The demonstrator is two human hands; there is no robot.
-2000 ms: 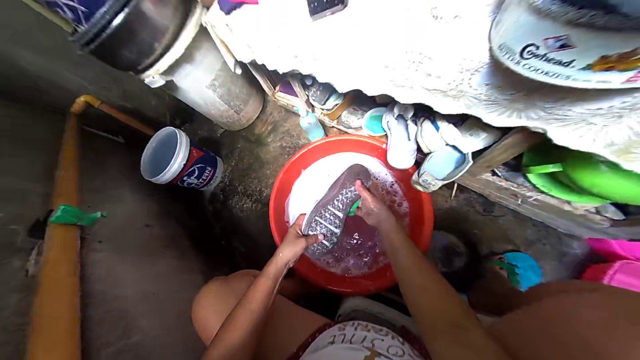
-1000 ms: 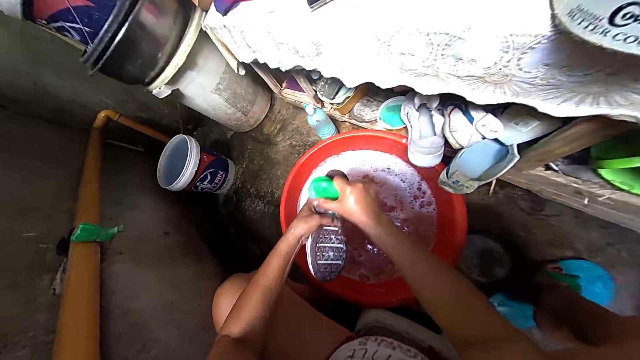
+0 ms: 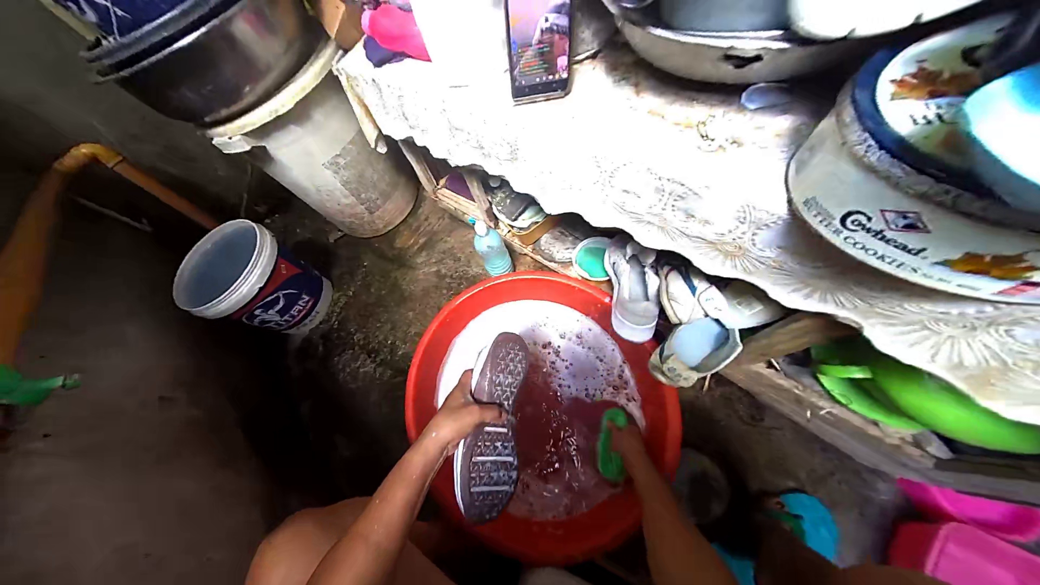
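Observation:
My left hand [image 3: 465,416] grips a wet shoe [image 3: 494,463] around its middle, with the dark patterned sole facing up, over the left side of a red plastic basin [image 3: 422,366]. Soapy, reddish water [image 3: 561,390] with white foam lies in the basin. On the basin's right side my right hand [image 3: 626,443] holds a green scrub brush [image 3: 611,445] at the water, apart from the shoe. Its bristles cannot be made out, and the fingers are partly hidden.
A paint bucket [image 3: 264,280] stands left, near a large white bucket [image 3: 357,179]. Behind the basin are a plastic bottle [image 3: 492,248], slippers [image 3: 634,292] and shoes under a table with a lace cloth [image 3: 650,187]. On it are a phone [image 3: 539,53] and a cookie tin [image 3: 902,219].
A second ago the green brush was at the shoe with both hands together; now my right hand has moved right with it, down to the water. My left hand still holds the shoe.

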